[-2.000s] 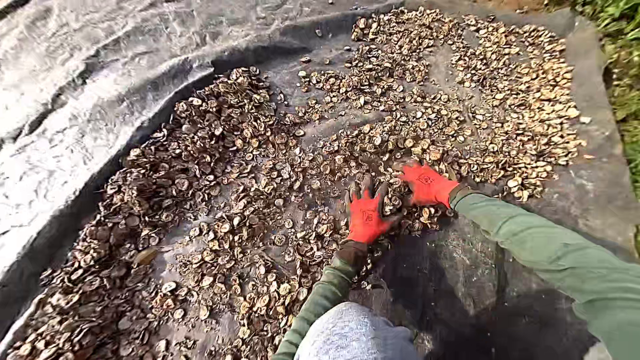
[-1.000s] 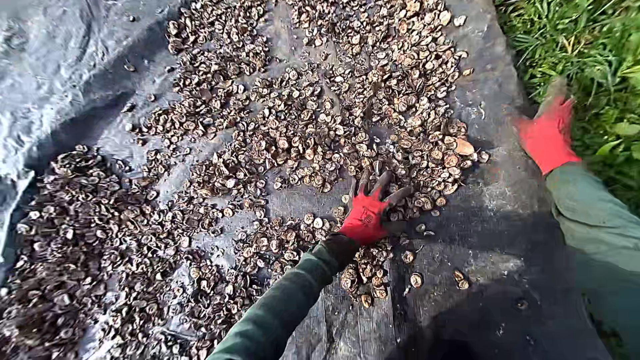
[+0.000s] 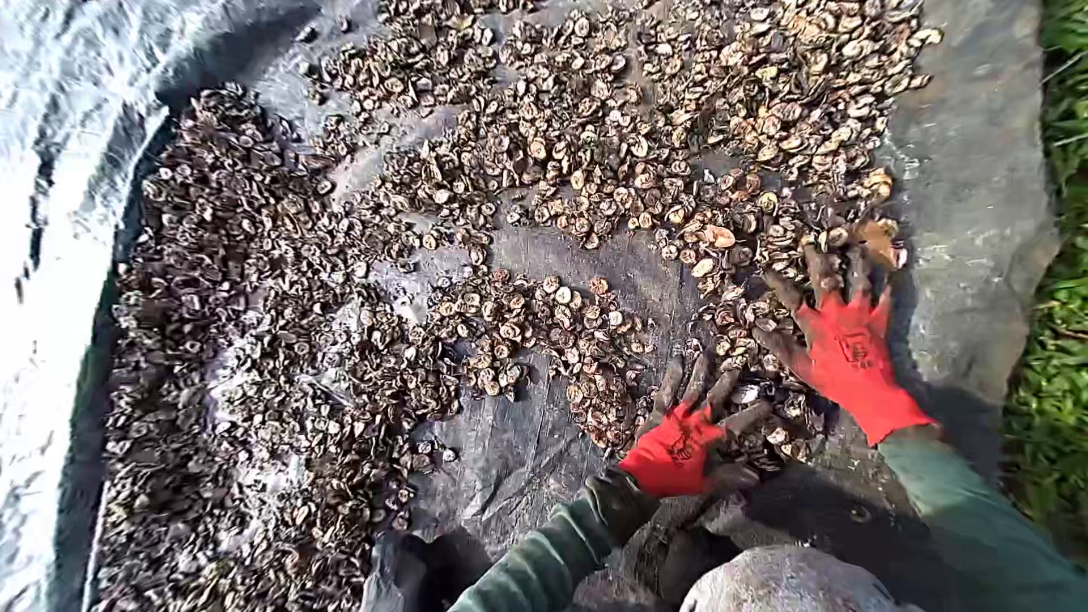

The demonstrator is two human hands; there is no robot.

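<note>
Many dried, brownish round slices [image 3: 578,161] lie spread over a dark tarp [image 3: 960,170]. My left hand [image 3: 684,442], in a red glove with dark fingers, rests fingers apart on slices near the lower middle. To its right and a little higher, my right hand [image 3: 854,353], in a matching glove, lies spread at the right border of the slices. Neither hand grips anything that I can see. Some slices lie between the two hands. What is under the palms is hidden.
A darker, denser mass of slices [image 3: 238,340] covers the left side. The tarp's raised, light-coloured fold [image 3: 59,255] runs along the left. Green grass [image 3: 1058,365] borders the tarp at right. A knee in grey cloth [image 3: 790,582] shows at the bottom.
My right hand has come from beside the grass back onto the edge of the slices. My left hand now lies closer to my body. The view has shifted.
</note>
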